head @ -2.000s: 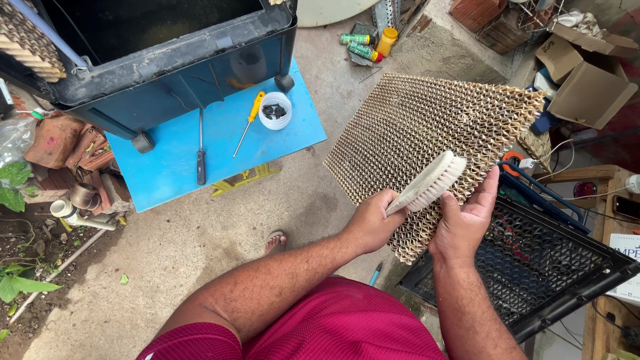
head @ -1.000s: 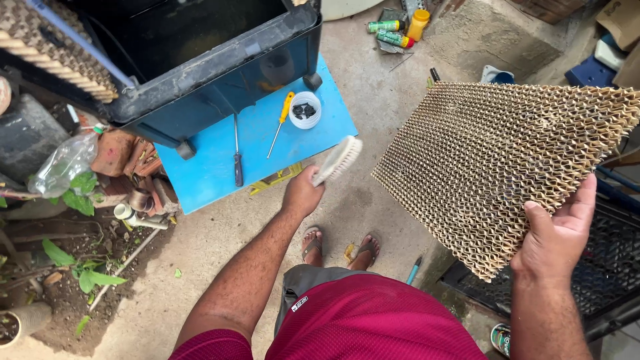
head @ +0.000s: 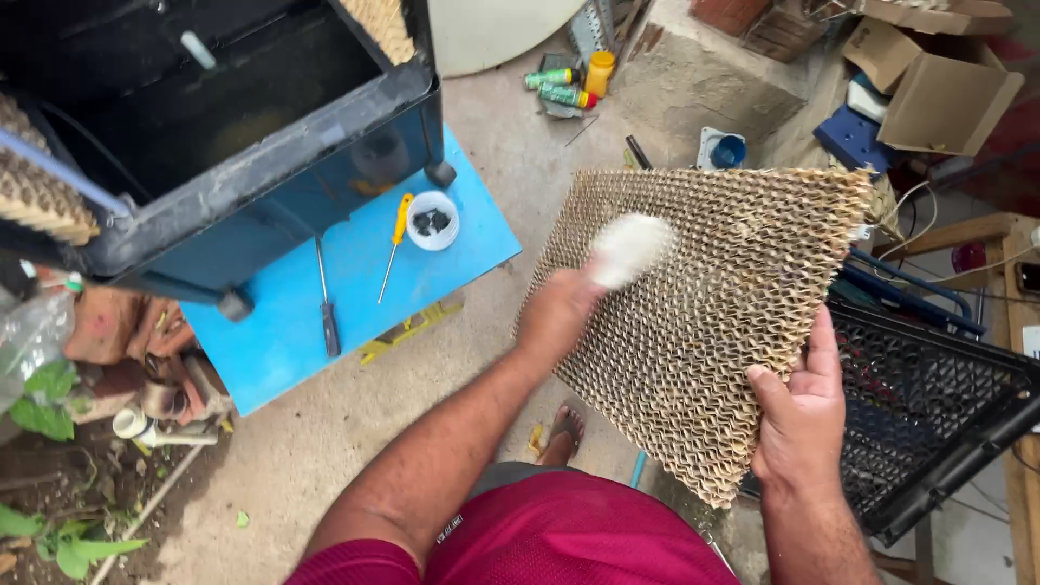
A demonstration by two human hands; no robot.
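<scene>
My left hand [head: 561, 313] grips a scrub brush [head: 632, 250] with pale bristles, blurred, over the face of a corrugated cellulose cooling pad [head: 691, 317]; whether the bristles touch it I cannot tell. The tan pad is tilted, and darker patches mark its middle. At its lower right edge my right hand [head: 800, 406] holds it, thumb on the near face and fingers behind. Directly right of that hand leans a black plastic grille frame [head: 934, 414].
A dark evaporative cooler housing [head: 276, 162] stands on a blue board [head: 268, 366] at left, by two screwdrivers [head: 329, 325] [head: 396, 244] and a white cup [head: 433, 236] of dark bits. Bricks [head: 106, 325] lie left; spray cans [head: 569, 96] and a cardboard box [head: 946, 97] lie beyond.
The brush in my left hand was held off to the left of the pad a second ago and is now over its face. My right hand still holds the pad. The view has shifted.
</scene>
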